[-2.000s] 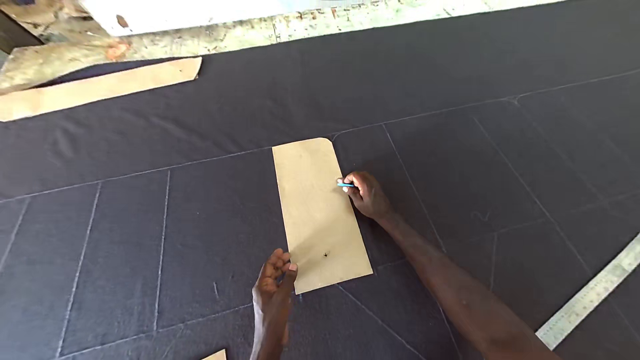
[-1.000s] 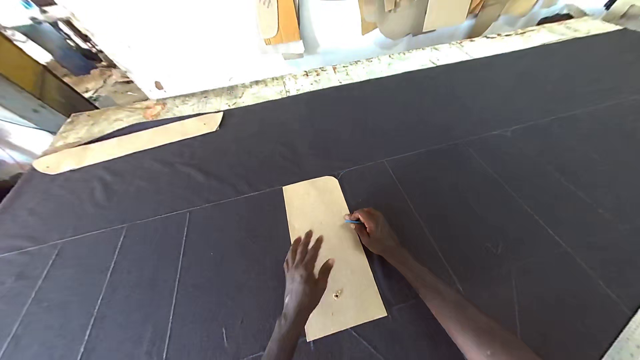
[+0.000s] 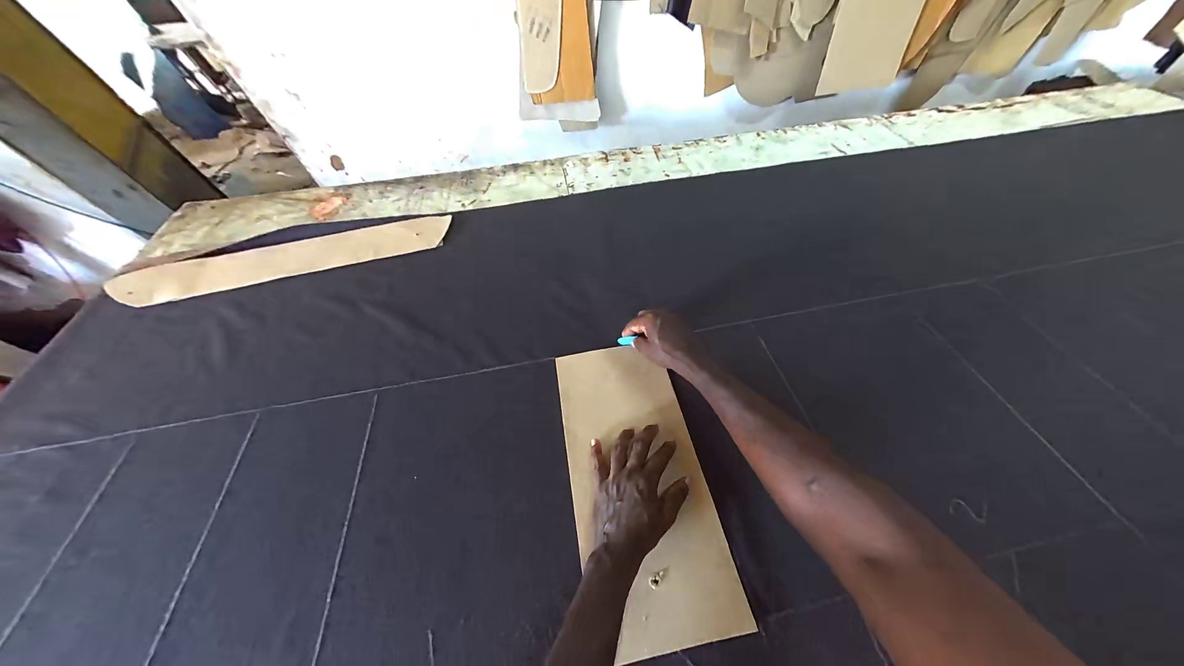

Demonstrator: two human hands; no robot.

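My left hand [image 3: 634, 499] lies flat, fingers spread, on a tan card pattern piece [image 3: 615, 388] with a small hole near its lower end. The pattern rests on dark fabric [image 3: 462, 499] bearing pale chalk lines. At the pattern's top edge, near its right corner, my right hand [image 3: 661, 338] pinches a small blue piece of tailor's chalk [image 3: 627, 340]. That corner is partly hidden by the right hand. One long chalk line meets the pattern's top edge.
A long, narrow card pattern [image 3: 287, 262] lies on the fabric at the upper left. The worn edge of the table [image 3: 629, 166] runs behind the cloth. Many card patterns [image 3: 869, 46] hang on the white wall beyond. A yellow-and-grey beam [image 3: 102, 111] stands at the left.
My right hand has moved with the chalk from the pattern's right edge up to its top edge. My left hand, at the pattern's lower left edge two seconds ago, now lies flat on it.
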